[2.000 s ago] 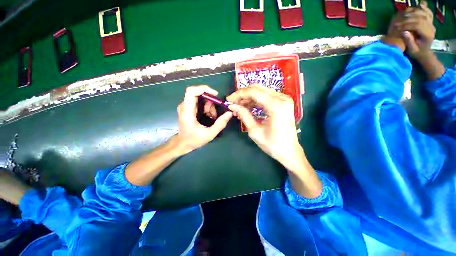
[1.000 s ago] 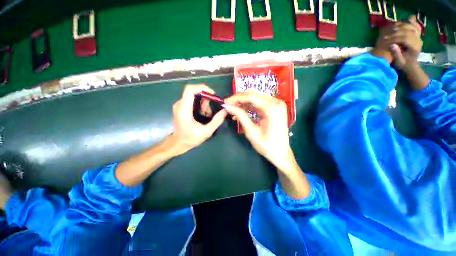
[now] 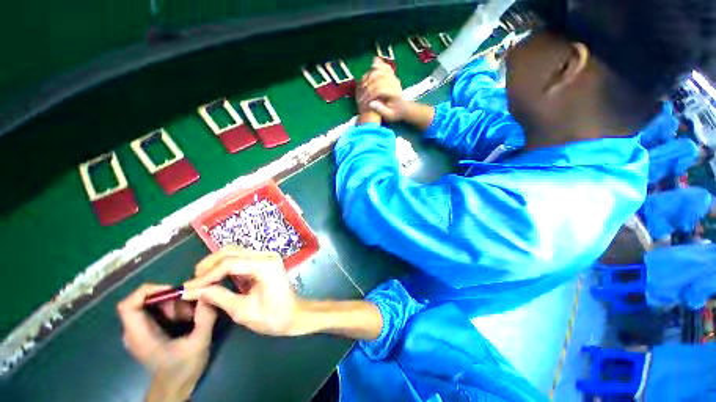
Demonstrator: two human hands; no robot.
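My left hand (image 3: 166,334) holds a dark red phone housing (image 3: 163,296) edge-up at the lower left. My right hand (image 3: 250,290) meets it from the right, thumb and index finger pinched at the housing's edge. A tiny pale sliver seems to show at the fingertips, too small to tell clearly. The open orange-red parts tray (image 3: 308,245) lies just beyond my right hand, with a heap of small silvery-white and purplish pieces (image 3: 255,228) in it. My fingers hide part of the housing.
Red housings with cream frames (image 3: 166,161) stand spaced on the green conveyor belt (image 3: 47,188). A chipped whitish edge (image 3: 157,235) separates belt and bench. A person in a blue smock (image 3: 471,212) sits close on the right, hands clasped over the edge. More workers and blue stools (image 3: 616,373) are farther right.
The view has swung to the right, so the neighbour's head and the workers beyond now show. My hands and the tray appear farther left and lower. My hands still hold the housing together.
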